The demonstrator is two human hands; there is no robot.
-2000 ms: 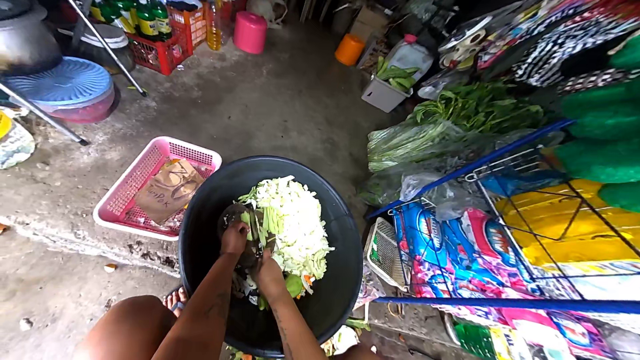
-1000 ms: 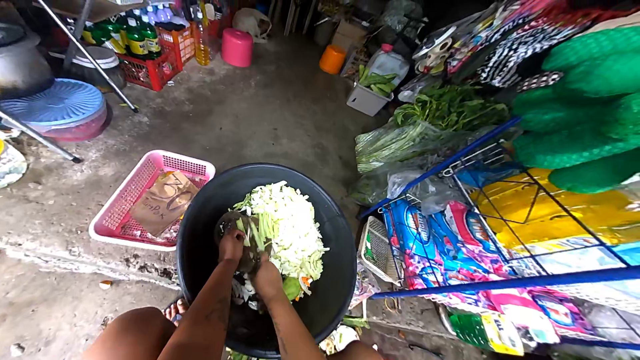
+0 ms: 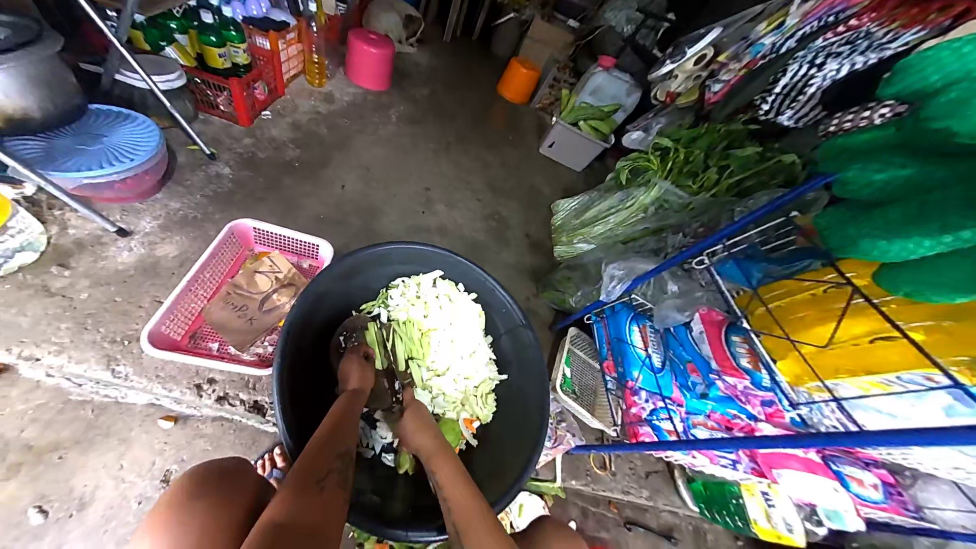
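A large black basin point(image 3: 518, 343) stands between my knees, with a heap of chopped pale cabbage point(image 3: 450, 335) in its right half. Left of the heap lies a dark round board point(image 3: 352, 329) inside the basin. My left hand point(image 3: 357, 368) presses on cut green stalks point(image 3: 376, 343) at the board. In my right hand point(image 3: 415, 419) is a knife, its dark blade point(image 3: 395, 374) pointing away from me beside the stalks; its handle is hidden by the fingers. Orange and green vegetable pieces lie near my right wrist.
A pink plastic basket point(image 3: 175, 305) holding cardboard is left of the basin. To the right stands a blue-framed wire rack point(image 3: 709, 442) with detergent packs, beside bagged leafy greens point(image 3: 610, 213). Metal stand legs point(image 3: 168, 107), a blue-lidded tub point(image 3: 91, 145) and bottle crates point(image 3: 244, 91) are upper left.
Both hands remain at the board in the basin, with the green stalks under the left one. The view has shifted slightly.
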